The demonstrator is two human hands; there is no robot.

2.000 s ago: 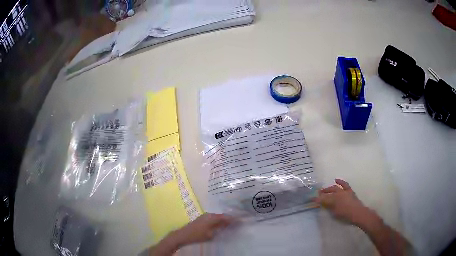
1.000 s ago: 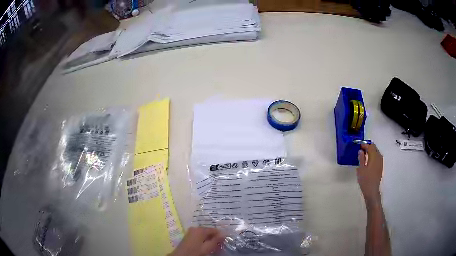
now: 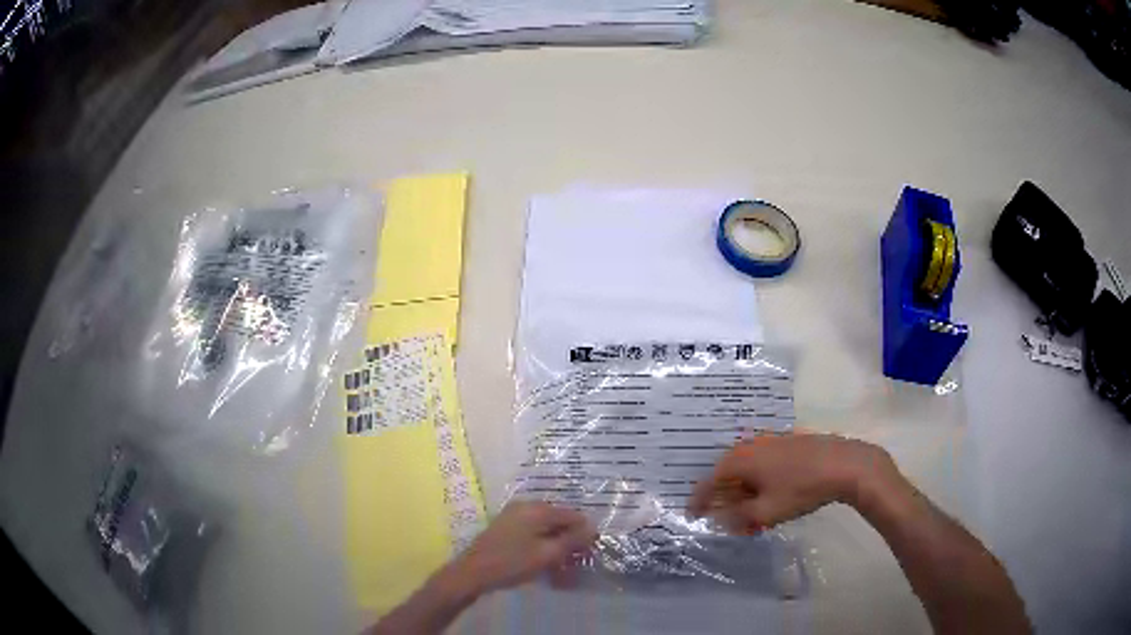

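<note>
The packed polybag (image 3: 657,422), clear with black print and grey inside, lies flat over the lower part of the white tissue paper (image 3: 633,267). My left hand (image 3: 527,546) rests at its lower left edge, fingers bent. My right hand (image 3: 781,484) is on its lower right part, fingers curled down against the plastic; the fingertips are blurred. Whether a piece of tape is under the fingers cannot be seen. The blue tape dispenser (image 3: 915,292) stands to the right, away from both hands.
Yellow label backing (image 3: 416,254) with barcode stickers (image 3: 394,387) lies left of the tissue. Empty polybags (image 3: 267,310) and a packed bag (image 3: 149,527) lie farther left. A blue tape roll (image 3: 758,238), black bags (image 3: 1042,254) at right, paper stack (image 3: 533,22) at the far edge.
My right hand has left the tape dispenser and come down onto the polybag. My left hand stays at the bag's lower left. The camera view has shifted.
</note>
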